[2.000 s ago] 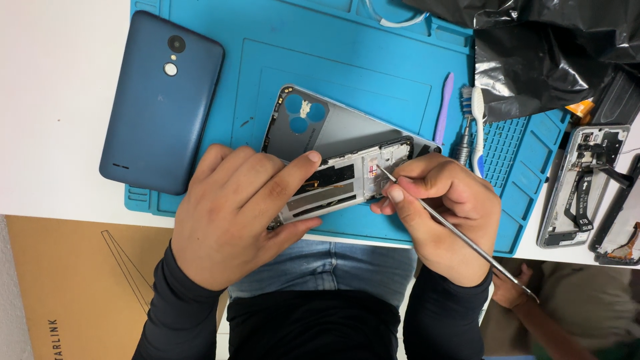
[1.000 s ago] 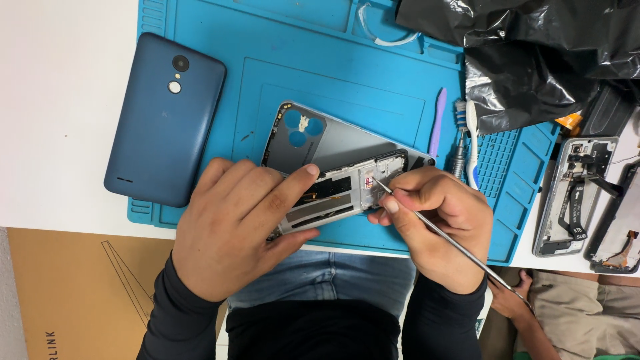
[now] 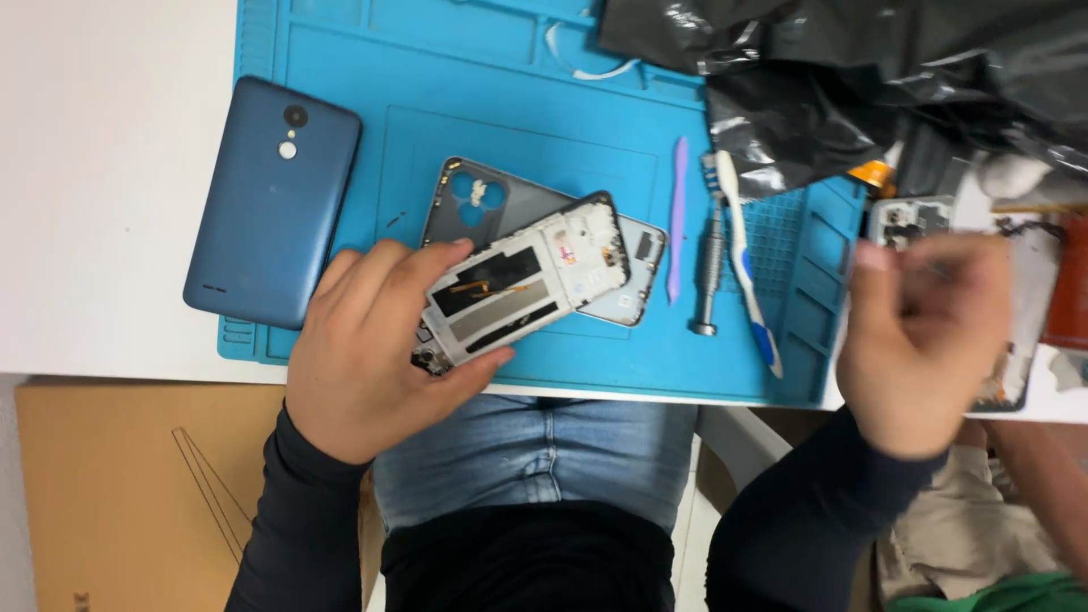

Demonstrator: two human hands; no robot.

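My left hand (image 3: 382,340) grips the lower left end of a phone's mid-frame (image 3: 535,285), its thumb below and fingers above. Black strips, a thin orange flex cable and a white plate show on the frame. Beneath it lies a grey phone back cover (image 3: 540,200) with round camera openings, resting on a blue silicone repair mat (image 3: 340,51). Far to the right, my right hand (image 3: 926,331) is blurred above opened phone parts (image 3: 914,212); whether it holds anything cannot be made out. The metal pick tool is not visible.
A dark blue phone (image 3: 272,204) overlaps the mat's left side. A purple plastic spudger (image 3: 677,221), a screwdriver (image 3: 711,263) and a white-and-blue toothbrush (image 3: 742,255) lie on the mat's right. Black plastic bags (image 3: 807,110) cover the upper right. Another person's arm (image 3: 1041,484) shows lower right.
My right hand has left the mid-frame, where it held a metal pick against it, and moved right over the opened phone parts. My left hand still holds the frame.
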